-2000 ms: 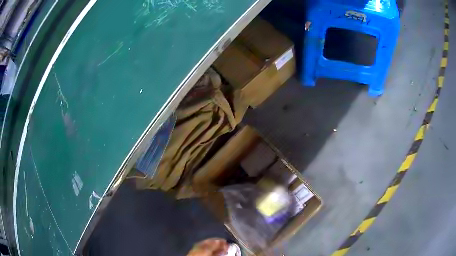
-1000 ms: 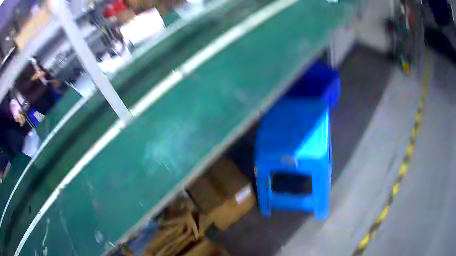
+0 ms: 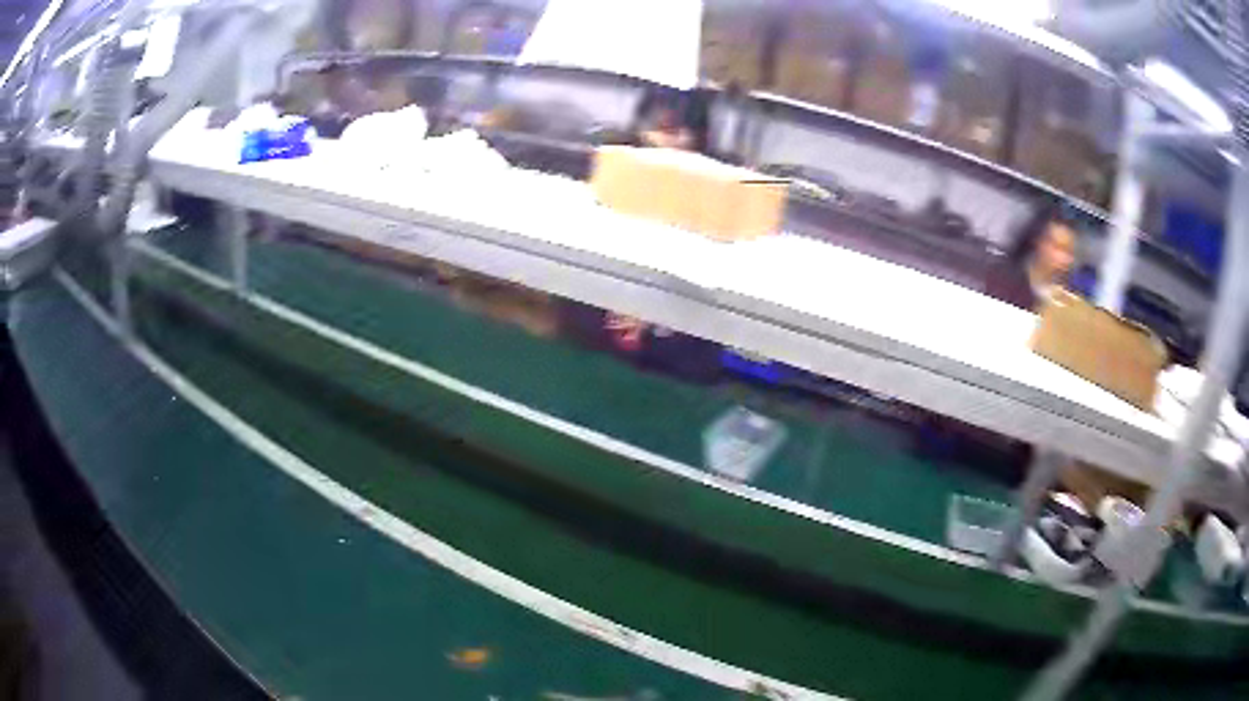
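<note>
Neither of my hands is in view. Nearest in front of me is the long green-topped bench (image 3: 315, 575), running across the picture and bent by the lens. A clear plastic tray (image 3: 742, 442) lies on its far side, and a second clear tray (image 3: 981, 523) is further right. White rounded housings (image 3: 1062, 538) stand beside that tray at the right. The picture is blurred.
A raised white shelf (image 3: 849, 301) runs above the bench. It bears a brown carton (image 3: 689, 192), another carton (image 3: 1100, 349), a blue bag (image 3: 275, 138) and white bags (image 3: 411, 137). People are partly visible behind it. Metal posts (image 3: 1131, 555) stand at the right.
The view has swung up and away from the floor to the bench and shelf. The blue stool, floor cartons and marking tape have left the picture. The hand seen two seconds ago is gone.
</note>
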